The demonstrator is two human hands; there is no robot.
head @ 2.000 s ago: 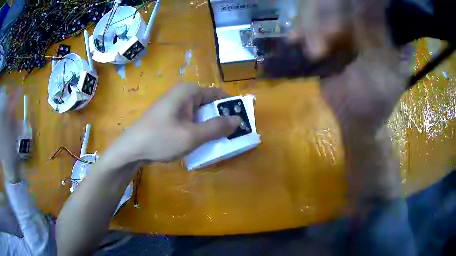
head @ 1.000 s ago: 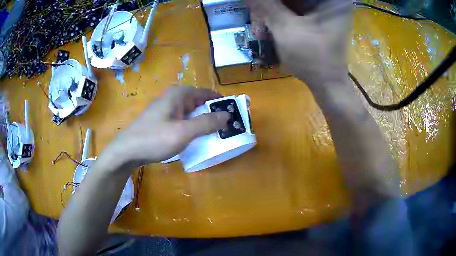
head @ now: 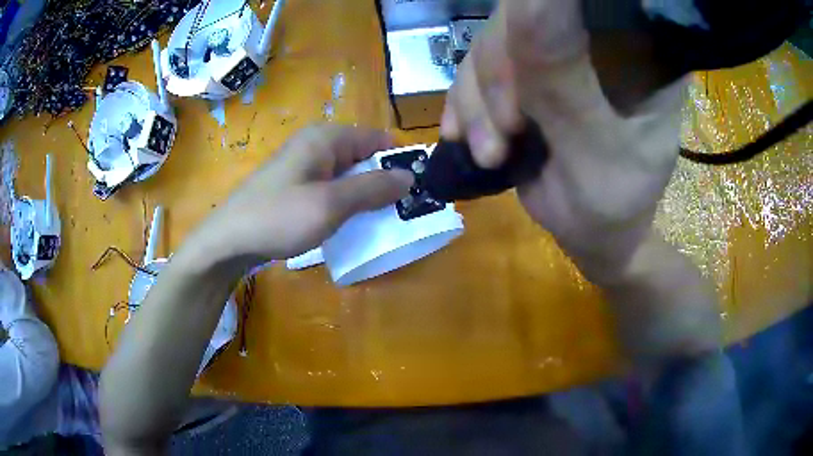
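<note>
A white camera housing point(head: 392, 240) lies on the orange-yellow table in front of me, its flat face up. A black LED board point(head: 417, 207) sits on that face. My left hand point(head: 307, 191) holds the housing from the left, with the thumb on the LED board. My right hand point(head: 553, 134) grips a black electric screwdriver point(head: 486, 169). Its tapered nose is over the LED board, close to my left thumb. The bit and any screw cannot be seen.
The white screw feeder point(head: 423, 67) stands at the back centre. Several open white housings point(head: 134, 134) with antennas stand at left. A dark pile of LED boards point(head: 76, 53) is far left. A thick black power cord point(head: 749, 151) runs at right. A person's sleeve point(head: 27, 356) shows at lower left.
My right hand has come from the screw feeder to the housing, bringing the screwdriver nose over the LED board. My left hand keeps its hold. The other person's arm at left has shifted.
</note>
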